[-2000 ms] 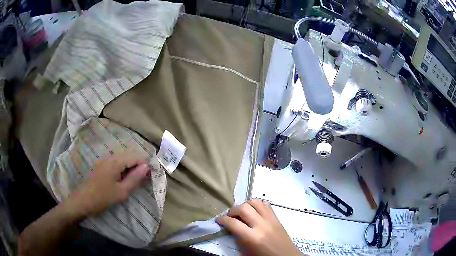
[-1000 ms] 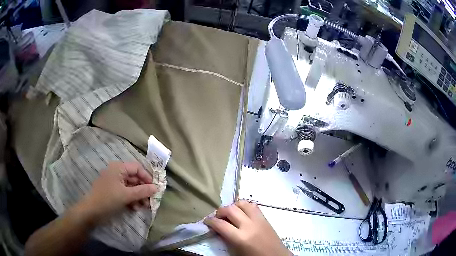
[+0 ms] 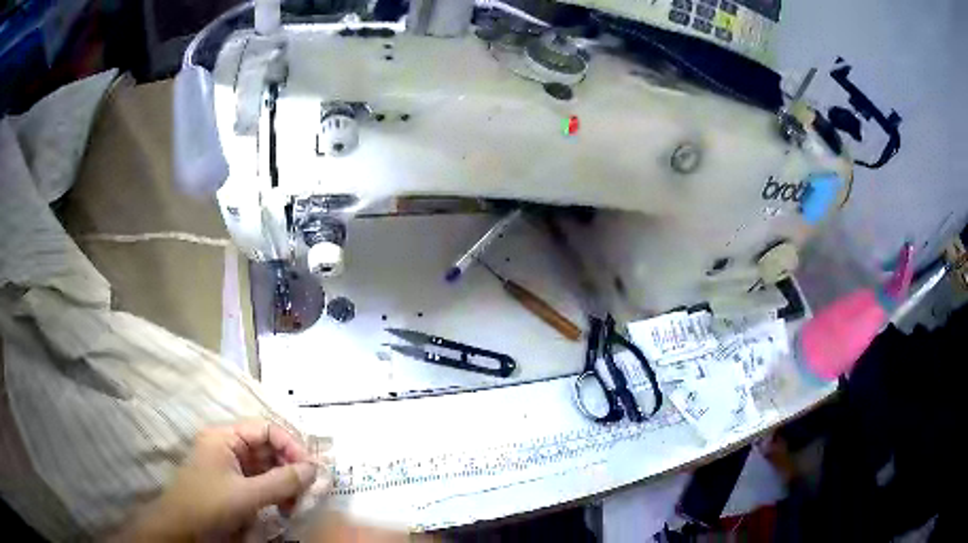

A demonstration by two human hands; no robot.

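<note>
The striped cream cloth (image 3: 96, 392) lies at the left, over the khaki garment (image 3: 159, 180) with its pale seam line. My left hand (image 3: 244, 477) pinches the edge of the striped cloth between thumb and fingers, near the table's front edge. My right hand (image 3: 350, 528) is blurred and cut off by the bottom edge, close beside my left fingertips; its fingers cannot be made out. The needle area (image 3: 281, 292) of the sewing machine (image 3: 456, 138) is just right of the khaki cloth.
Black thread snips (image 3: 451, 352), a pen (image 3: 483, 246), an awl (image 3: 541, 310) and black scissors (image 3: 616, 377) lie on the table. Printed slips (image 3: 722, 387) lie right of the scissors. A pink object (image 3: 844, 334) is at the right edge. A measuring strip (image 3: 478, 456) runs along the front.
The view has turned right, so the machine fills the middle. My left hand has brought the striped cloth's edge close to the front edge. My right hand is now mostly out of the picture.
</note>
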